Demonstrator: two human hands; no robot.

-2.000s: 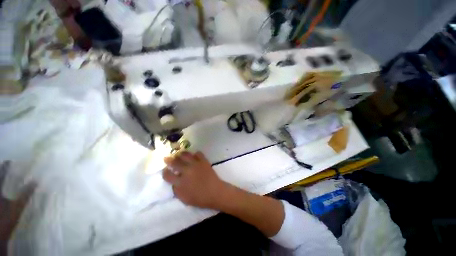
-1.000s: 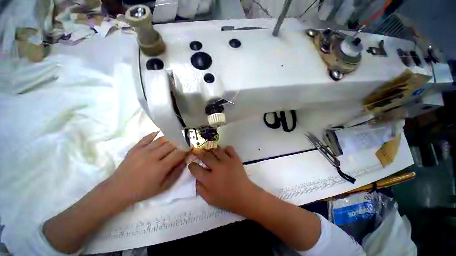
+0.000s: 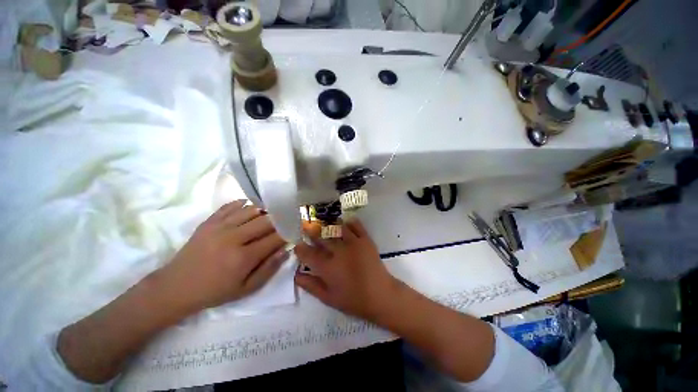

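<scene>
A white garment piece [image 3: 264, 295] lies under both hands at the needle area of the white sewing machine [image 3: 417, 115]. My left hand [image 3: 229, 253] rests flat on the cloth, left of the needle area, fingertips near the presser foot. My right hand [image 3: 344, 268] is just right of it, fingers bent at the cloth's edge, close to the lower ribbed knob [image 3: 331, 230]. The upper ribbed knob [image 3: 353, 200] sits above. The needle and the cloth edge under my fingertips are hidden.
A large heap of white cloth [image 3: 99, 168] covers the left. Black-handled scissors [image 3: 436, 197] lie behind the needle area, with metal snips [image 3: 494, 241] to their right. Fabric scraps [image 3: 145, 27] lie at the back left. A plastic bag [image 3: 547, 333] hangs below the table at right.
My left hand has come into view onto the cloth since the earliest frame. Since the middle frame both hands stay at the needle; the white lever-like cover on the machine face looks lower.
</scene>
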